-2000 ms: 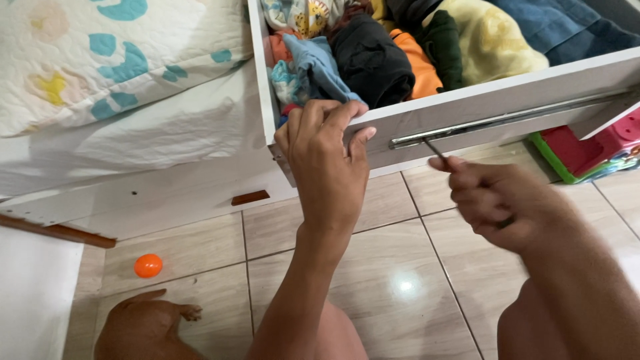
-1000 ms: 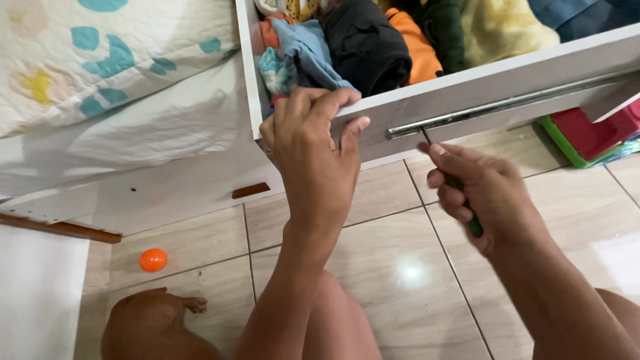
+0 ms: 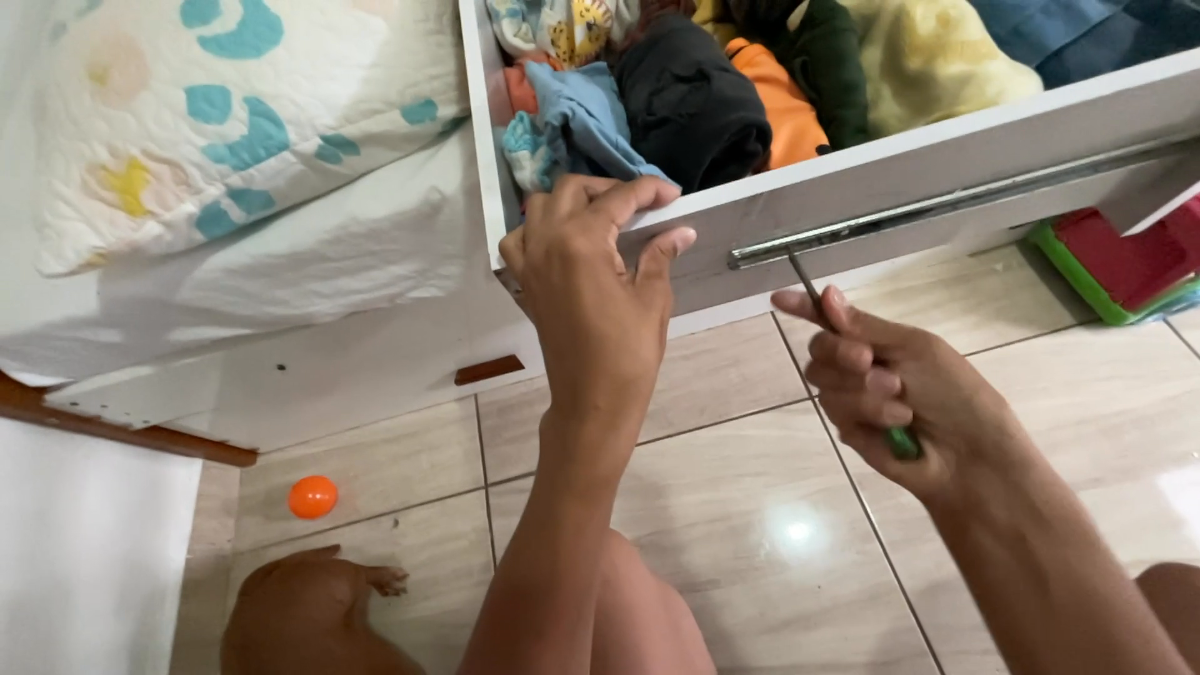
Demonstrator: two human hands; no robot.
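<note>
A white drawer [image 3: 900,141] stands pulled out, full of folded clothes [image 3: 689,103]. My left hand [image 3: 595,253] grips its near front corner, fingers over the top edge and thumb apart against the side. Along the drawer's outer side runs a metal drawer slide [image 3: 881,220]. My right hand [image 3: 891,394] holds a screwdriver [image 3: 902,442] with a green handle, most of which the fingers cover. The shaft points up and left, and its tip is at the slide close to the slide's left end. Whether the tip sits in a screw cannot be told.
A bed with a patterned quilt [image 3: 328,84] is at the left. On the tiled floor [image 3: 722,469] lie an orange ball [image 3: 312,497] and, below it, part of a brown animal, seemingly a dog [image 3: 305,614]. A red and green plastic item [image 3: 1116,267] is at the right, under the slide.
My right hand has turned about the screwdriver, and its green handle, hidden two seconds ago, now shows below the fingers. My left hand has stayed on the drawer corner.
</note>
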